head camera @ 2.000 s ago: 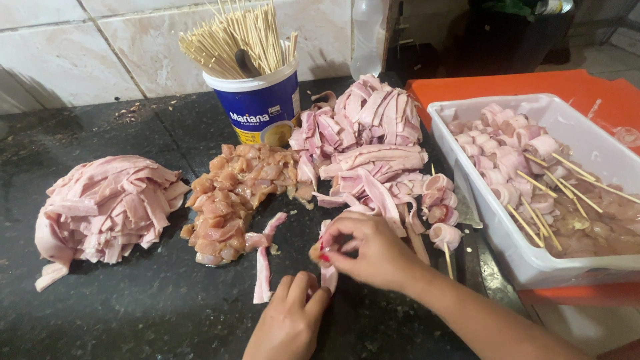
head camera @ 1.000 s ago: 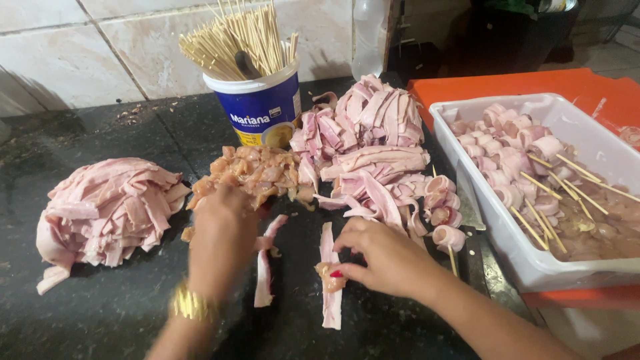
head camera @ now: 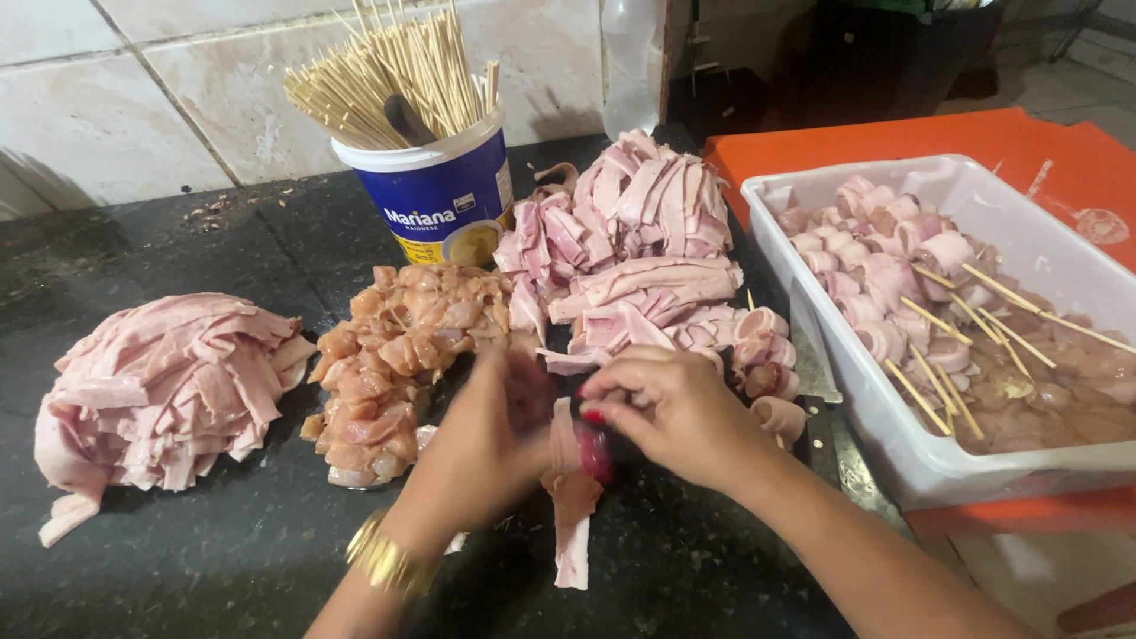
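Observation:
A bacon strip (head camera: 571, 550) lies lengthwise on the dark stone counter, with a piece of raw meat (head camera: 571, 488) on its middle. My left hand (head camera: 484, 444), blurred, is over the strip's left side; its fingers partly cover the strip's upper part, and whether they hold anything is unclear. At the strip's upper right, my right hand (head camera: 679, 408) has its thumb and fingers bent together; what lies between them cannot be made out. Diced raw chicken (head camera: 390, 364) is heaped left of my left hand. Bacon strips (head camera: 657, 195) are piled beyond both hands. Bacon rolls on a skewer (head camera: 763, 355) lie right of my right hand.
Another bacon pile (head camera: 177, 382) lies at the left. Behind the chicken stands a Mariana tub (head camera: 426, 195) of wooden skewers (head camera: 399, 80). A knife blade (head camera: 812, 355) lies beside the white plastic bin (head camera: 923, 470), which holds bacon rolls and skewers over an orange surface (head camera: 887, 133).
My left hand was at the chicken pile a second ago and has come back right to the bacon strip. My right hand has lifted off the meat piece it was touching on the strip.

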